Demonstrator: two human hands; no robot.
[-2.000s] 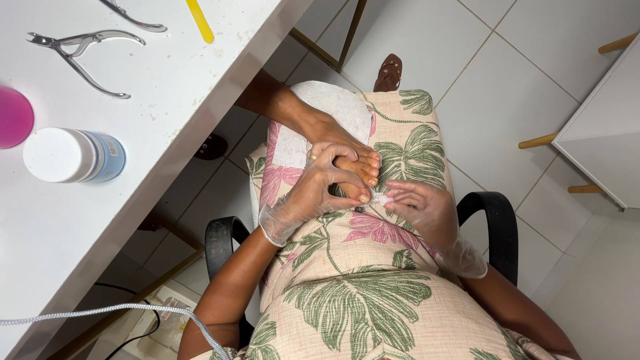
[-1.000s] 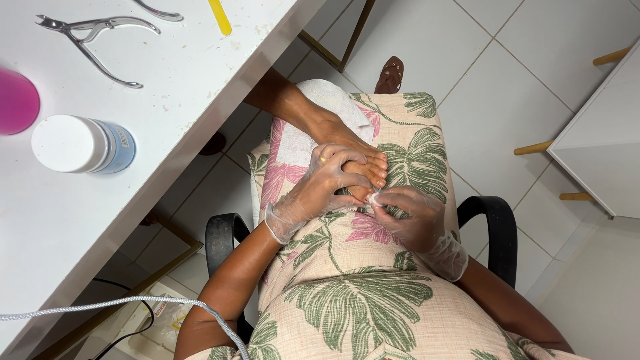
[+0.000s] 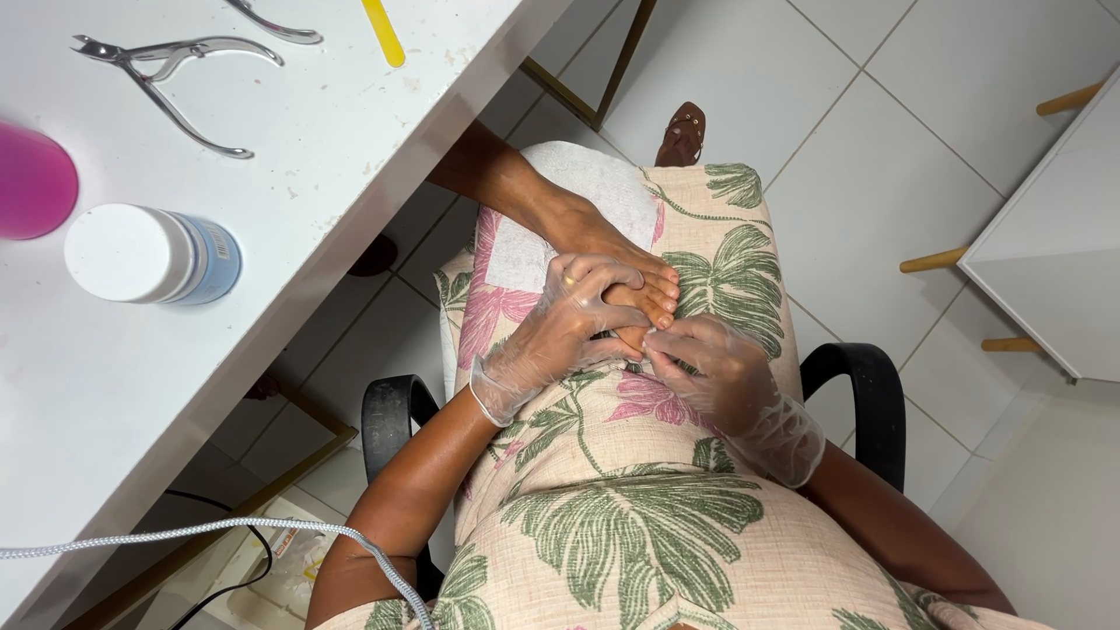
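Another person's bare foot (image 3: 604, 236) rests across my lap, partly over a white cloth (image 3: 595, 171). My left hand (image 3: 569, 324), in a clear glove, grips the front of this foot, its fingers around the big toe (image 3: 632, 338). At the tip of that toe, my right hand (image 3: 722, 372), also gloved, has thumb and fingers pinched together. A small whitish bit, likely cotton, shows between those fingertips, mostly hidden by them.
On the white table (image 3: 262, 245) at left lie metal cuticle nippers (image 3: 166, 70), a second metal tool (image 3: 278, 24), a yellow stick (image 3: 383, 33), a white-lidded jar (image 3: 149, 254) and a pink container (image 3: 33, 181). A braided cord (image 3: 262, 523) crosses the lower left. Black chair armrests (image 3: 862, 394) flank me.
My right hand has moved in from beside the foot to the big toe's tip, where its fingers have closed around the whitish bit. My left hand has stayed on the foot.
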